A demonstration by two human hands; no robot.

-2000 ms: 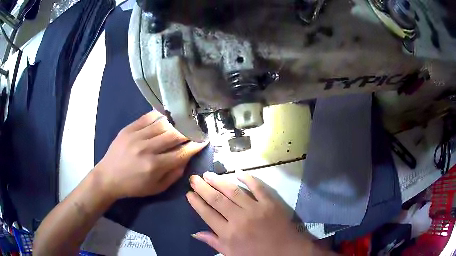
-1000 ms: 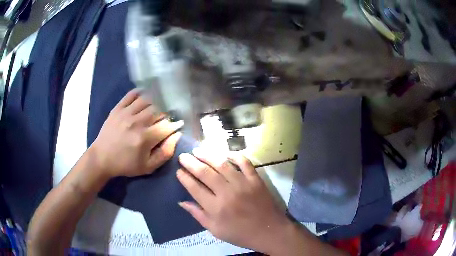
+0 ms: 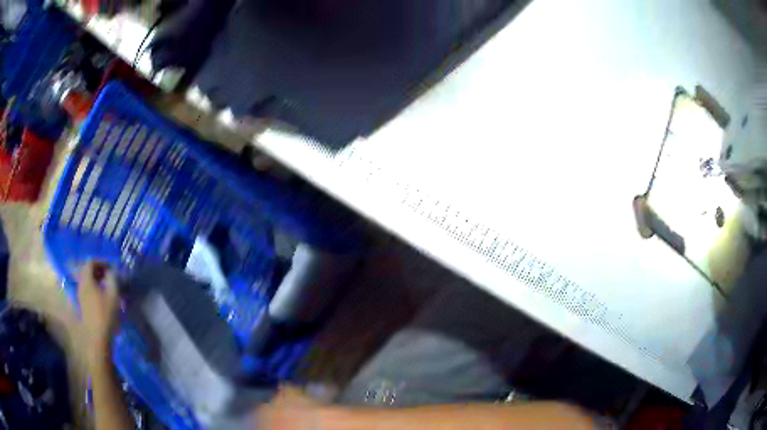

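Note:
A blue-grey fabric piece (image 3: 189, 348), blurred, is stretched over the blue plastic basket (image 3: 59, 222) at the lower left. My left hand (image 3: 97, 294) is at its upper left end, by the basket's near wall, and appears to grip it. My right hand (image 3: 294, 410) is at its lower right end, low in the picture, with the fingertips blurred and partly hidden. Inside the basket are a pale piece (image 3: 206, 264) and a grey-white rolled or folded piece (image 3: 294, 285).
The white table (image 3: 521, 151) runs diagonally, with printed measuring marks (image 3: 505, 256) along its front edge. Dark navy panels (image 3: 336, 67) overhang its left part. The lit needle plate (image 3: 690, 168) is far right, with dark fabric beside it. Red containers (image 3: 29, 164) stand far left.
The view has swung left from the machine to the blue basket. Both hands have left the navy panel under the presser foot and are now at a blue-grey piece over the basket.

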